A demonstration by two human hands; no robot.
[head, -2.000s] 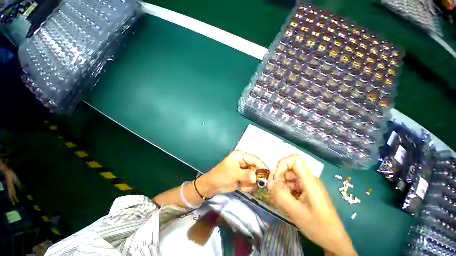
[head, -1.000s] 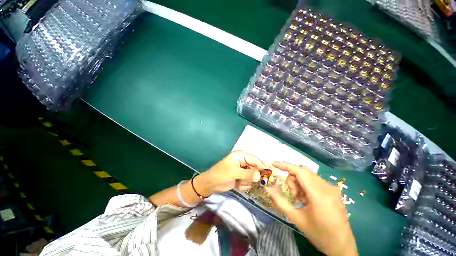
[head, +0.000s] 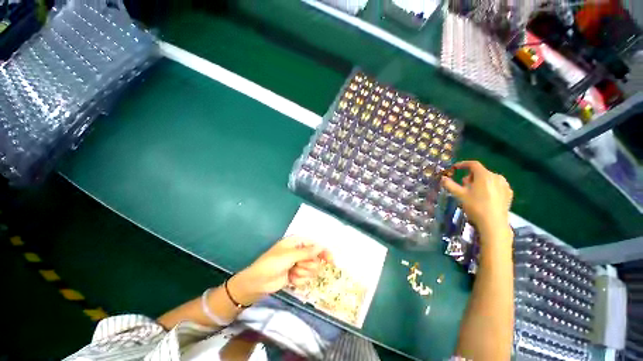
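My right hand (head: 486, 197) is at the right edge of the clear blister tray stack (head: 381, 155), its thumb and fingertips around a small dark brown component (head: 446, 172). Whether the component sits in a pocket or just above it is unclear. The tray's far rows show gold-yellow tops, the nearer rows silver-purple. My left hand (head: 282, 264) is over the left part of the white sheet (head: 335, 236), fingers curled; whether it holds a tiny piece is not clear. A heap of pale yellow-cream pieces (head: 338, 292) lies on the sheet.
Loose white and orange bits (head: 419, 282) lie right of the sheet. Dark shiny bags (head: 460, 243) are partly behind my right forearm. Another blister tray (head: 553, 296) stands at the right, a clear tray stack (head: 63, 84) at the far left. A shelf (head: 423, 53) crosses behind.
My right hand has moved from beside my left hand to the tray's right edge. The component has left my left fingers. The view has shifted, showing more of the shelf and the heap.
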